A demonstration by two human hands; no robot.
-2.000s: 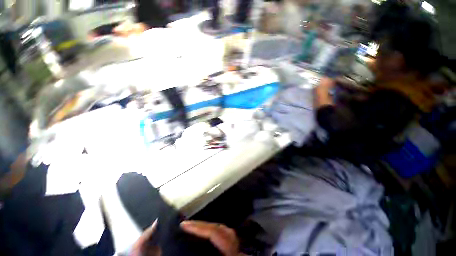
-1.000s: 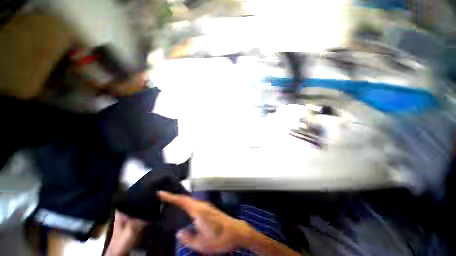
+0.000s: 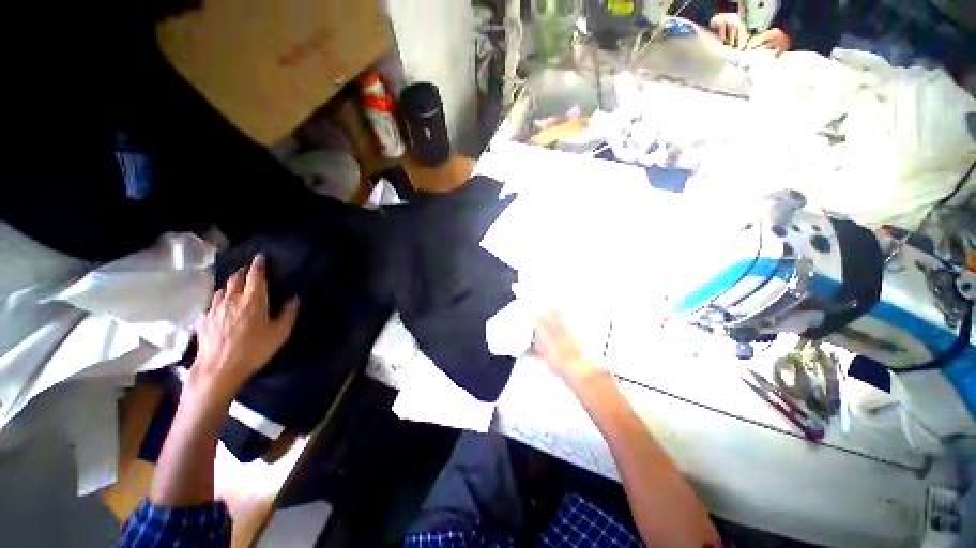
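Observation:
Dark fabric panels (image 3: 321, 268) spread over the left side surface and reach the white table. My left hand (image 3: 230, 332) lies flat on them, fingers apart, holding nothing. My right hand (image 3: 559, 345) is at the table's front part, its fingertips at a white cut piece (image 3: 512, 330) beside the dark cloth. Glare washes out the fingertips, so whether they grip it is unclear. Thin white pieces (image 3: 118, 321) are heaped left of my left hand. A dark piece with a white edge strip (image 3: 257, 420) lies below the panels.
The sewing machine head (image 3: 792, 268), white with a blue stripe, stands right. Red-handled snips (image 3: 787, 407) lie before it. A black bottle (image 3: 426, 123), an orange-white can (image 3: 382, 116) and a cardboard box (image 3: 284, 64) stand behind. Another person's hands (image 3: 749, 37) show at the top.
The view has swung and steadied. My hands, earlier close together at a small dark piece near the lap, are now apart, the left on the dark panels and the right on the white table.

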